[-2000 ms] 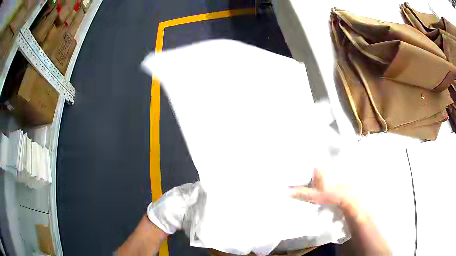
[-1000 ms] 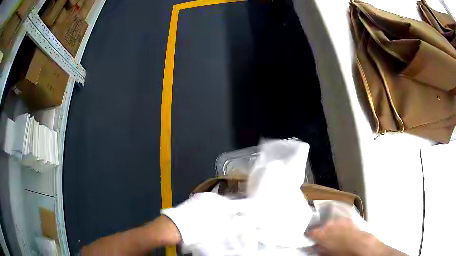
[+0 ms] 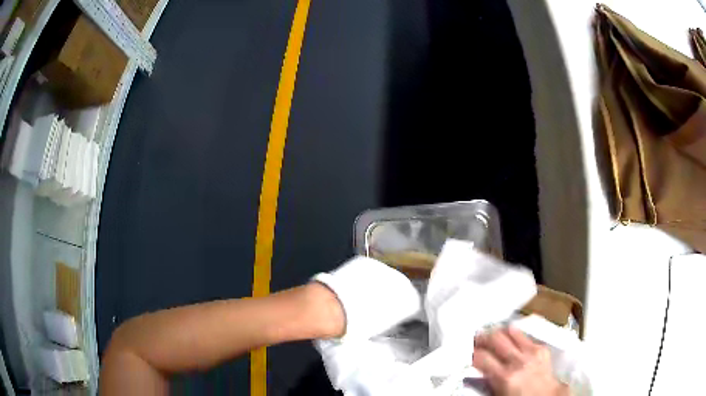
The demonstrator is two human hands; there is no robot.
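White crumpled stuffing paper [image 3: 472,290] stands up between my hands and spreads over the opening of a brown tote bag [image 3: 551,305], whose edges show behind and to the right of it. My left hand [image 3: 375,298], in a white glove, reaches in from the left at the paper; its fingers are hidden. My bare right hand [image 3: 515,360] is at the bottom edge with curled fingers on the paper. The bag's lower part is hidden by paper and hands.
A clear plastic-covered stool [image 3: 430,220] is behind the bag. The white table [image 3: 627,286] at right holds folded brown bag bodies [image 3: 658,147]. A shelf with cartons [image 3: 85,62] and white stacks [image 3: 66,158] is at left. A yellow line [image 3: 271,186] crosses the dark floor.
The large white sheet spread out two seconds ago is now bunched at the bag. My gloved hand has moved up and right, and more of the stool shows. The whole view has shifted.
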